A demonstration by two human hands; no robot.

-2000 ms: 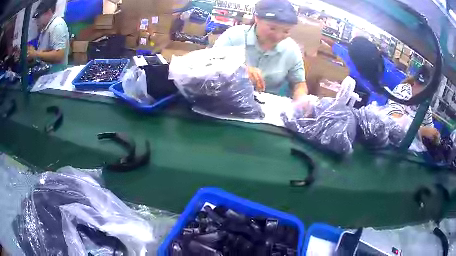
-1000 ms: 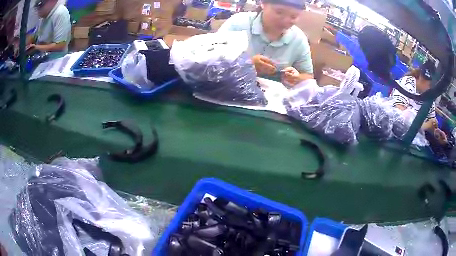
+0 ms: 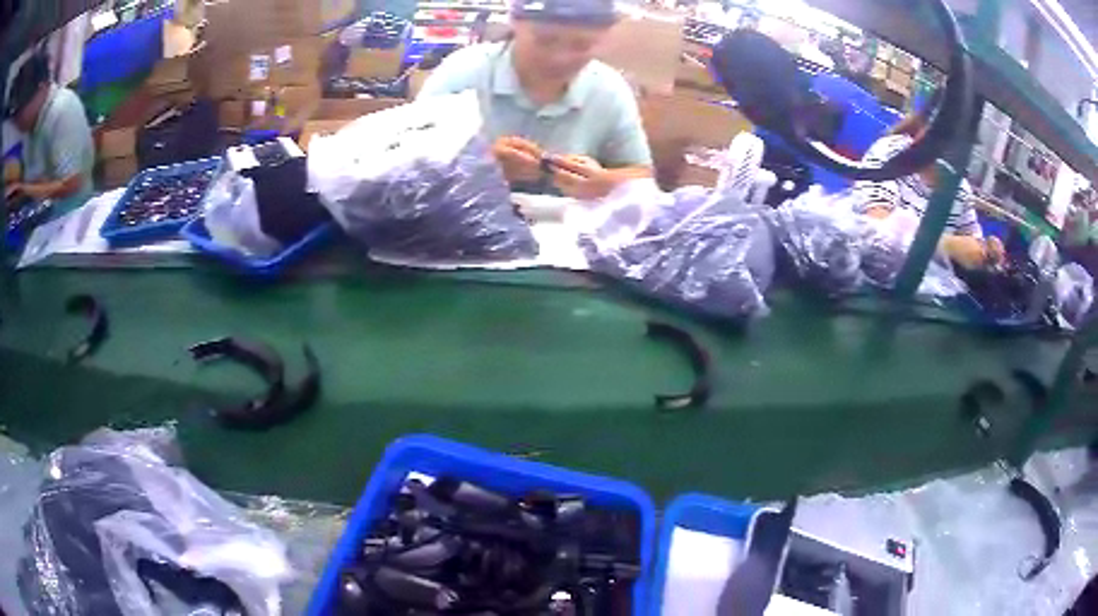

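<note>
Neither of my hands is in the picture. A blue parts bin (image 3: 400, 455) lies nearest in front of me at the bottom centre, cut off by the lower edge. Glossy black curved pieces (image 3: 482, 548) are heaped in it. Right of it a shallower blue tray (image 3: 708, 511) has a white lining. A white-silver screw feeder (image 3: 852, 575) with a dark flap stands there. A crinkled clear plastic bag (image 3: 133, 529) holding black parts lies left of the bin.
Black headbands (image 3: 689, 363) lie spaced along the green belt (image 3: 482, 349). One headband (image 3: 1038, 523) lies on the film-covered bench at right. Across the belt are stuffed plastic bags (image 3: 421, 181), a blue tray of small parts (image 3: 169, 199) and a person (image 3: 560, 108) handling a small dark piece.
The view has turned, so the bin, bag and far bench stand further left and more of the feeder shows. The person opposite has raised both hands from the bench and holds a small piece.
</note>
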